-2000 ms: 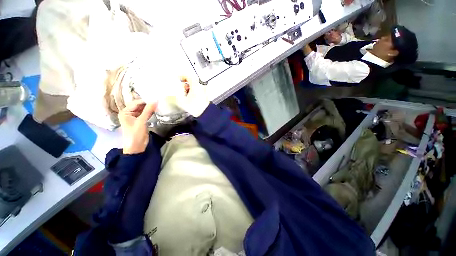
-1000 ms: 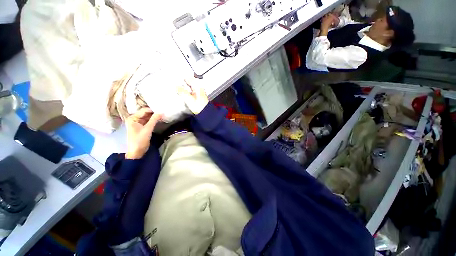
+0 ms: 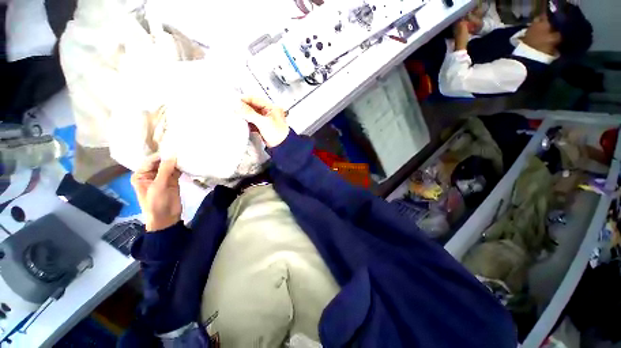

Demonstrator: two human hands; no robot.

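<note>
White fabric (image 3: pixel 208 126), overexposed to plain white in places, lies bunched on the bench against my front. My left hand (image 3: pixel 158 194) pinches its near left edge between thumb and fingers. My right hand (image 3: pixel 267 121) holds its right edge with bent fingers. The cloth between the hands looks spread, with crumpled folds at its lower rim. A beige fabric pile (image 3: pixel 92 75) lies to the left and runs under the white cloth.
A sewing machine (image 3: pixel 327 44) stands on the white bench (image 3: pixel 340 95). At left are a black phone (image 3: pixel 90 198), a calculator (image 3: pixel 124 235) and a grey round-topped device (image 3: pixel 44 258). A worker (image 3: pixel 507 61) sits upper right. Sack-filled racks (image 3: pixel 507 197) stand right.
My left hand has moved left and down along the cloth, away from my right hand. The white cloth is spread wider, covering most of the tan folds. The view has shifted slightly.
</note>
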